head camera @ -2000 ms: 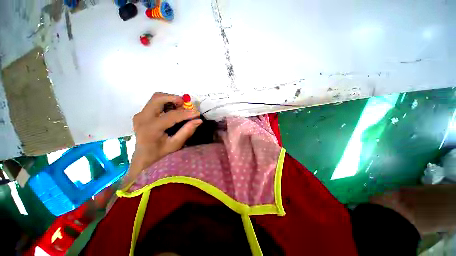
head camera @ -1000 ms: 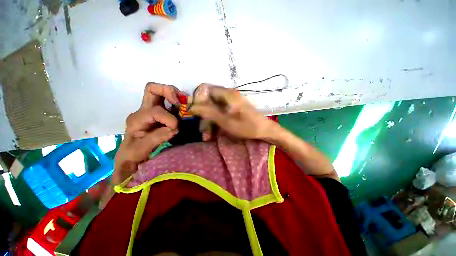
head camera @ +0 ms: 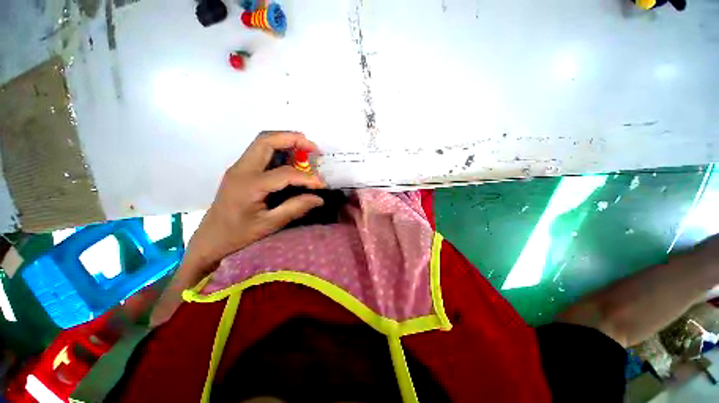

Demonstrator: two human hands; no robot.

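Note:
My left hand [head camera: 251,187] is closed around a black plush toy [head camera: 329,208] at the table's front edge. A small striped hat [head camera: 302,164] with a red tip stands up between its fingers, on the toy. The toy rests against the pink dotted apron [head camera: 315,248], and most of it is hidden. A thin dark thread [head camera: 473,184] seems to run taut from the toy to the right, close along the table edge. My right forearm reaches out to the right edge of the picture; the hand is cut off. No needle can be made out.
On the white table [head camera: 489,79] lie a striped hat [head camera: 264,19], a black piece [head camera: 210,11] and a red pompom [head camera: 237,60]. A black and yellow toy [head camera: 646,4] shows at the top right. Cardboard [head camera: 47,149] and a blue stool [head camera: 98,264] are at left.
One second ago my right hand was at the hat beside my left hand, with thread looped on the table. Now it has swung out to the right, past the picture's edge, and the loop is gone.

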